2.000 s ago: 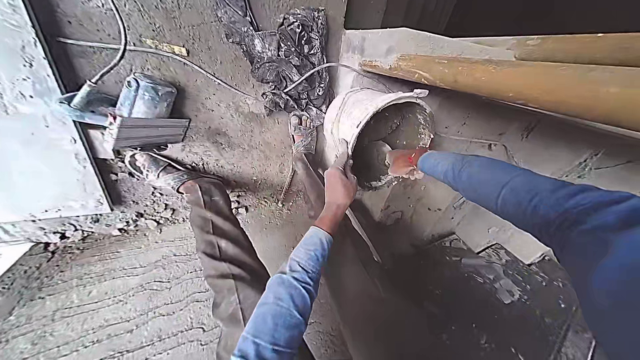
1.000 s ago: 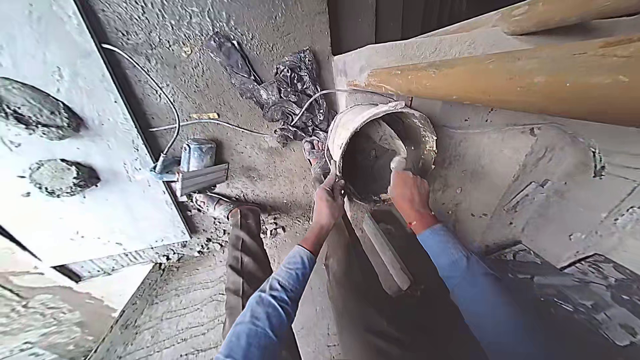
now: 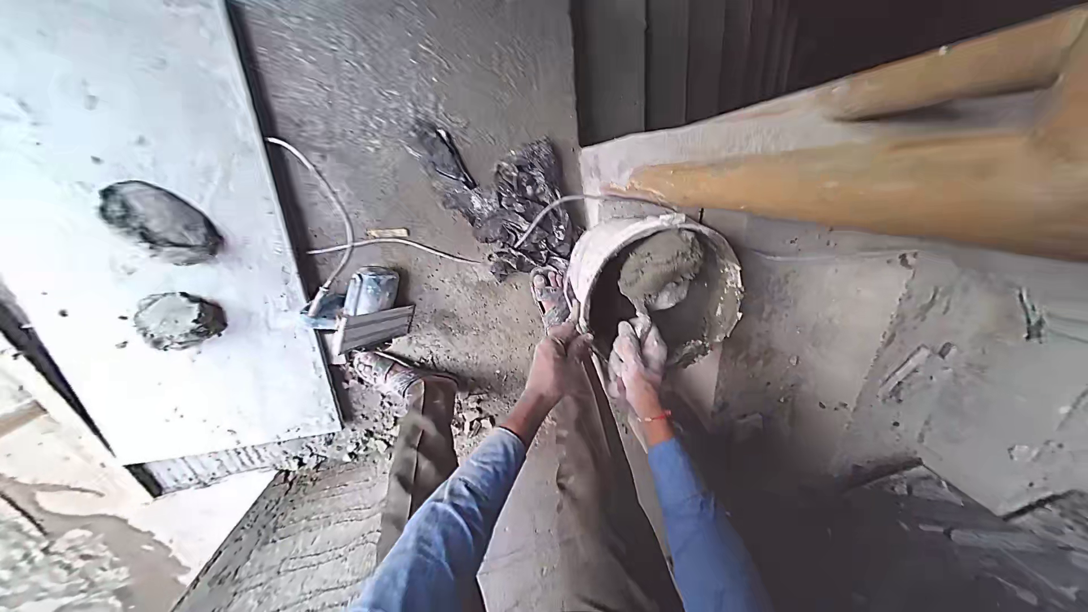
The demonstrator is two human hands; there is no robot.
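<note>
A plaster-crusted bucket [image 3: 727, 293] is tilted between my legs and the yellow-brown pole, its mouth toward me. My left hand [image 3: 558, 361] grips the near left edge of the bucket's rim. In my right hand [image 3: 637, 353], at the bucket's mouth, is the handle of a trowel; its blade is hidden under a heap of wet grey mortar [image 3: 661, 262]. More mortar coats the inside of the bucket. On the large pale panel [image 3: 76, 255] at the left lie two separate mounds, an oval one [image 3: 161, 221] and a smaller round one [image 3: 178, 320].
A blue and grey power tool [image 3: 371, 291] with a cable stands beside the panel, near my sandalled foot [image 3: 387, 371]. Crumpled black plastic [image 3: 531, 200] lies beyond the bucket. Thick yellow-brown poles [image 3: 850, 191] cross the upper right. Rubble [image 3: 365, 446] is strewn along the panel's lower edge.
My right hand has drawn back from deep in the bucket to its mouth, and a heap of mortar now sits on the trowel. The view has swung left, showing more of the panel.
</note>
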